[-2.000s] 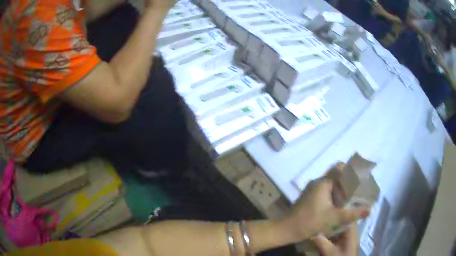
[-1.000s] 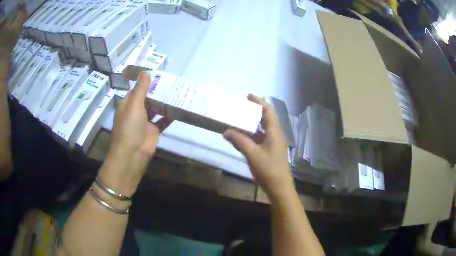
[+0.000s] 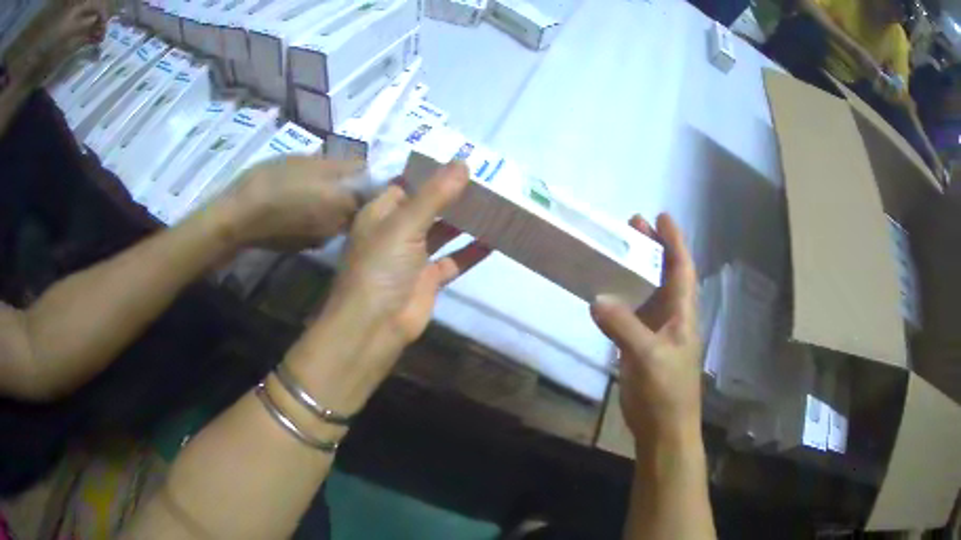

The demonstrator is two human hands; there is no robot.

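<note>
A long white retail box (image 3: 543, 227) is held tilted above the table edge, its front with a green mark facing up. Its left end looks closed. My left hand (image 3: 395, 248) grips the left end, thumb on top, two metal bangles on the wrist. My right hand (image 3: 659, 327) holds the right end between thumb and fingers. Both hands are bare.
Another person's hand (image 3: 290, 200) reaches in beside my left wrist. Filled box rows (image 3: 237, 142) stand at the left. A brown shipping carton (image 3: 838, 227) with open flaps is at the right, a leaflet stack (image 3: 743, 332) beside it. The white table (image 3: 601, 105) lies beyond.
The box has turned from its text side to its front with the green mark. The view has shifted, so my hands and the box appear further right. Another person's hand has come in from the left.
</note>
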